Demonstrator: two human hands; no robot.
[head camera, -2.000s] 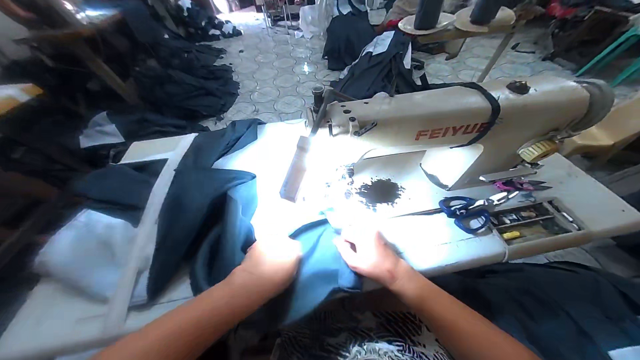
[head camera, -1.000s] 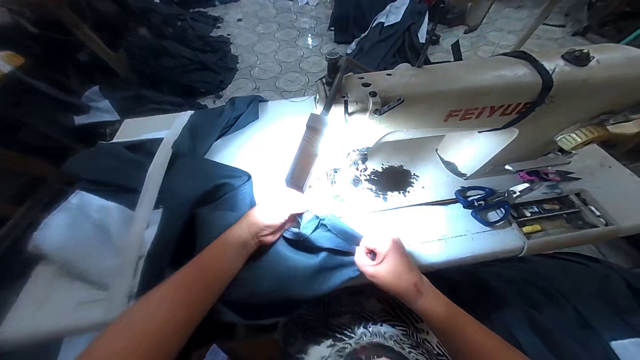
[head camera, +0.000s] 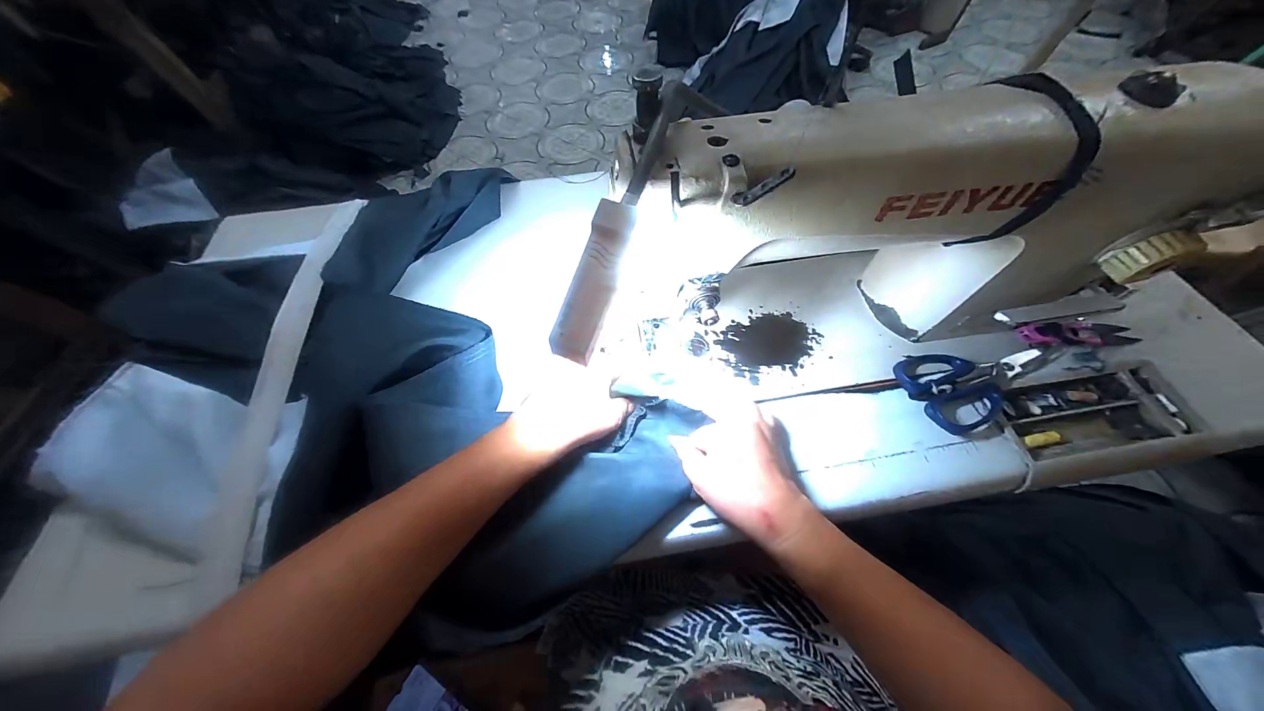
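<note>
Dark blue-grey fabric (head camera: 583, 513) lies over the front edge of the table of a Feiyue sewing machine (head camera: 889, 168). My left hand (head camera: 568, 410) grips it just below the lamp (head camera: 592, 281), near the presser foot area. My right hand (head camera: 736, 459) pinches the same fabric to the right, its fingers pointing toward the needle area. Bright glare hides the fingertips and the needle. A dark fold or seam shows between the two hands. More of the dark fabric (head camera: 395, 346) is bunched on the table at the left, under a pale strip (head camera: 286, 346).
Blue-handled scissors (head camera: 948, 390) and pink-handled snips (head camera: 1071, 334) lie on the table at the right, beside a recessed tray (head camera: 1116, 434) of small items. Dark cloth (head camera: 1076, 583) hangs at the lower right. Piles of dark garments (head camera: 336, 89) lie on the tiled floor behind.
Both hands have moved nearer to the needle area with the fabric. The right hand, lower at the table's front edge one second ago, is now higher. The view has moved closer to the machine.
</note>
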